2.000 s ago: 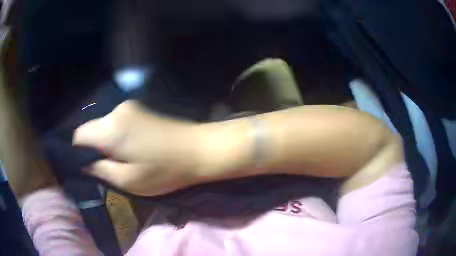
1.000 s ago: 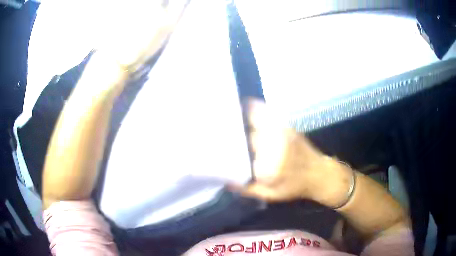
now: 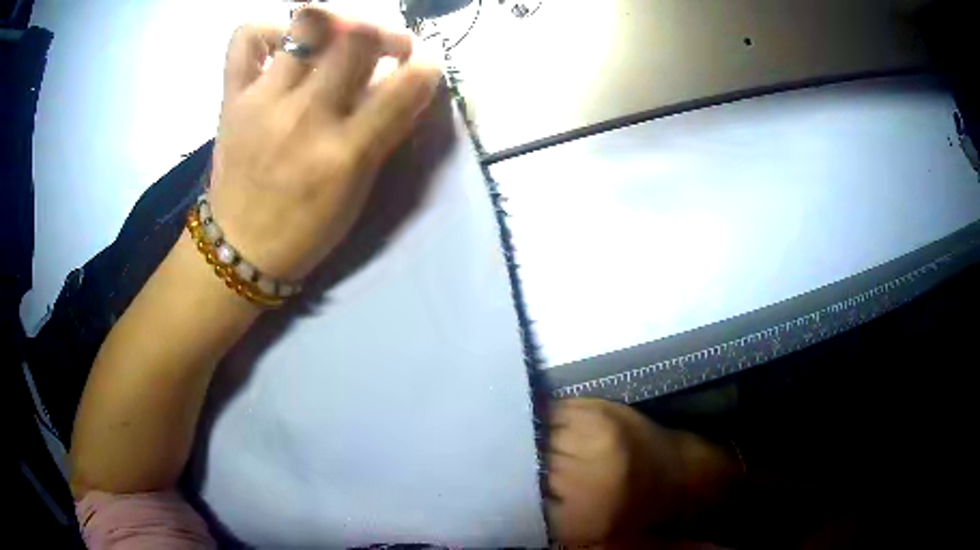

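Observation:
A large pale pocket piece (image 3: 398, 397) lies over dark cloth and runs from the bottom edge up to the machine. Its right edge is straight with a dark, frayed line. My left hand (image 3: 312, 140), with a ring and bead bracelets, is at the top left of the piece, fingers bent and fingertips at its upper edge, partly lost in glare. My right hand (image 3: 602, 467) is at the lower right, closed at the piece's right edge; its fingertips are partly hidden. Small metal parts of the needle area (image 3: 441, 13) show beyond my left fingertips, cut off by the frame.
The pale machine bed (image 3: 645, 64) is at the upper right, with a dark seam below it. The white table (image 3: 688, 236) ends in a curved grey strip with ruler marks (image 3: 741, 342). Dark cloth (image 3: 134, 252) lies at the left. The lower right is very dark.
The pale piece now lies up toward the machine with its edge straightened. My left hand has come into clear view at the top. My right hand has moved down along the edge.

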